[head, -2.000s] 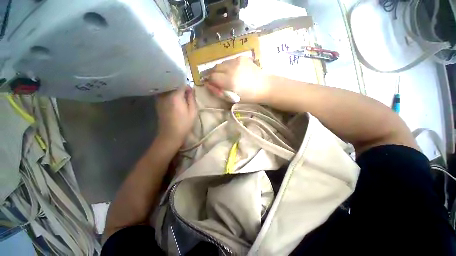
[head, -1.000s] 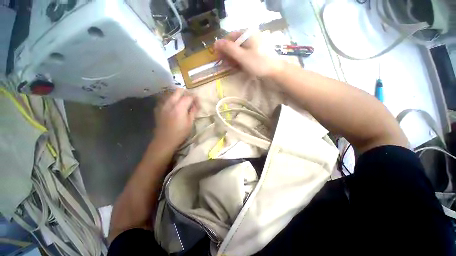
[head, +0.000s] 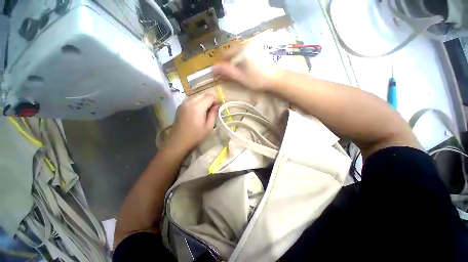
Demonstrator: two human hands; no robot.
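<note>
The beige bag (head: 303, 189) lies open over my lap, its upper part reaching the yellow clamp frame (head: 184, 77). Beige handle loops (head: 246, 115) and yellow tape (head: 219, 159) lie on it. My left hand (head: 195, 120) pinches the bag fabric with curled fingers, just below the frame. My right hand (head: 249, 69) is motion-blurred over the frame's right part. A pale spot between its fingers looks like the white stick; the blur hides its outline. A white strip shows in the frame's window.
The white machine head (head: 87, 61) with a red button (head: 25, 109) stands at left. Beige straps (head: 66, 215) hang at lower left. Red and black snips (head: 303, 49) and a blue-handled tool (head: 392, 93) lie at right. More straps (head: 379, 51) lie at upper right.
My left hand has moved right, from beside the machine head onto the bag below the frame. My right hand first rose with the white stick, then came down slightly over the frame.
</note>
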